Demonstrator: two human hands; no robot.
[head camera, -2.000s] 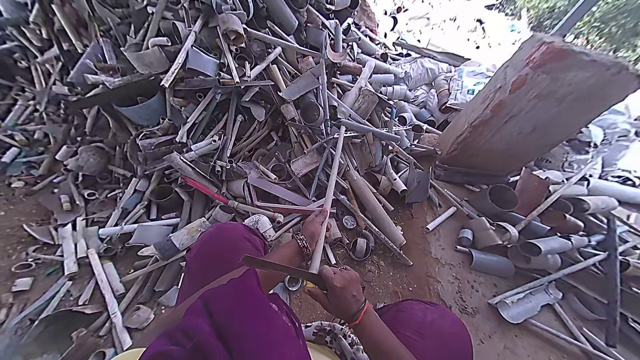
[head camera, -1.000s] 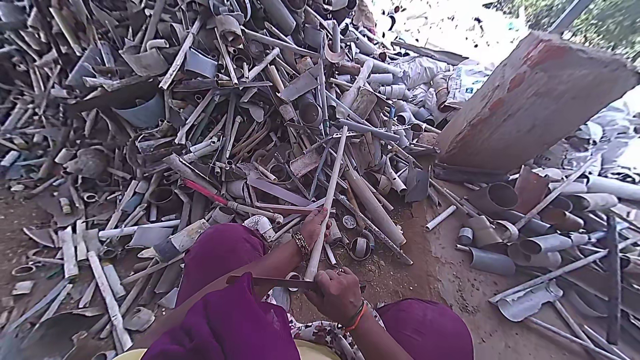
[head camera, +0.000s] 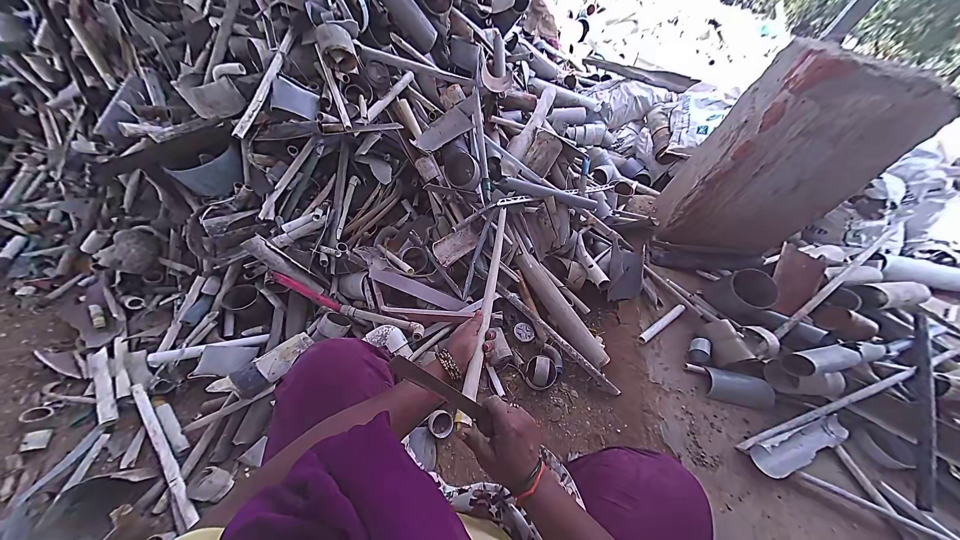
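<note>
My left hand (head camera: 471, 343), with bangles at the wrist, is closed around a long, thin whitish plastic pipe (head camera: 491, 289). The pipe points away from me towards the scrap heap. Nearer to me, my right hand (head camera: 508, 442), with a red thread at the wrist, grips a flat dark metal blade (head camera: 435, 387). The blade lies across the pipe's near end and slants up to the left over my left forearm. A small yellowish patch shows at that pipe end, beside my right fingers. The handle part of the blade is hidden in my right hand.
A large heap of scrap plastic pipes (head camera: 330, 172) rises ahead and to the left. A slanted masonry slab (head camera: 802, 142) stands at the right. More pipe pieces (head camera: 739, 386) lie below it, and a short white pipe (head camera: 661, 324) rests on the brown ground.
The blade in my right hand has shifted and tilted at the near end of the pipe; one second ago it lay flatter. My left hand keeps its hold on the pipe.
</note>
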